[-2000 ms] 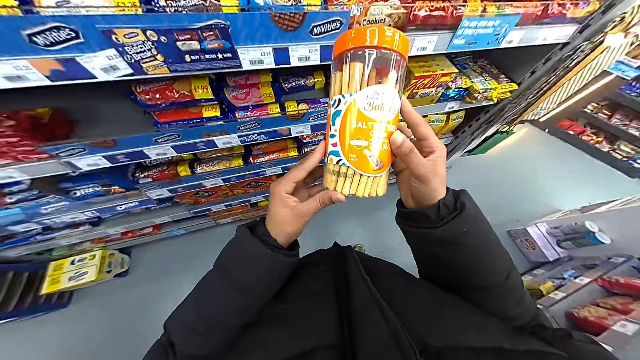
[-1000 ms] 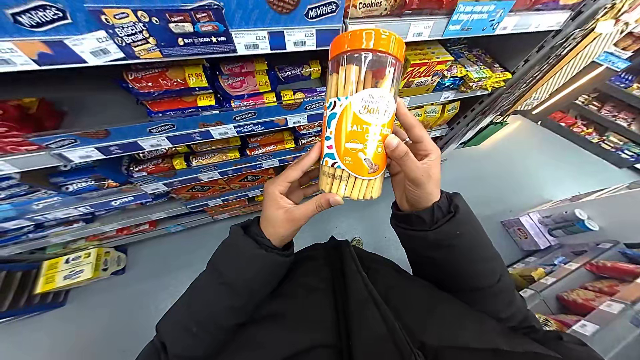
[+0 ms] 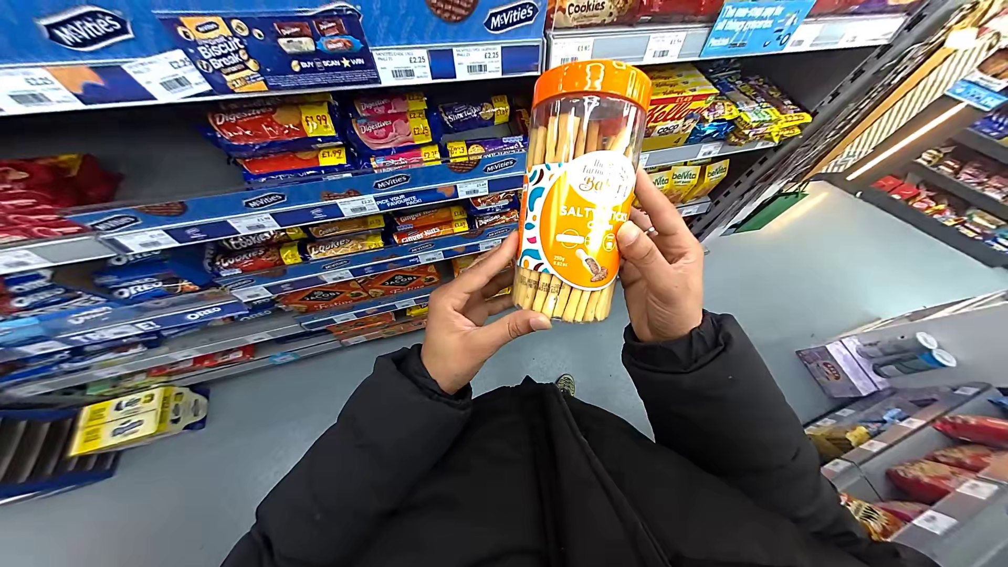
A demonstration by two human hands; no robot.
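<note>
Between my hands is a clear plastic jar of breadsticks (image 3: 581, 197) with an orange screw lid and an orange and white label facing me. It tilts slightly, lid uppermost. My left hand (image 3: 476, 319) supports the lower left side, its thumb near the base and its fingers partly hidden behind the jar. My right hand (image 3: 665, 264) grips the right side, with the thumb over the label's edge. Past the jar stand shelves of packaged biscuits (image 3: 272, 126).
Biscuit shelving (image 3: 299, 193) with price labels runs across the front and left. A yellow carton (image 3: 130, 417) lies low at the left. Shelves with red packets (image 3: 929, 476) are at the lower right, near two cylindrical tubs (image 3: 906, 354). Grey floor (image 3: 795, 276) lies between the shelf rows.
</note>
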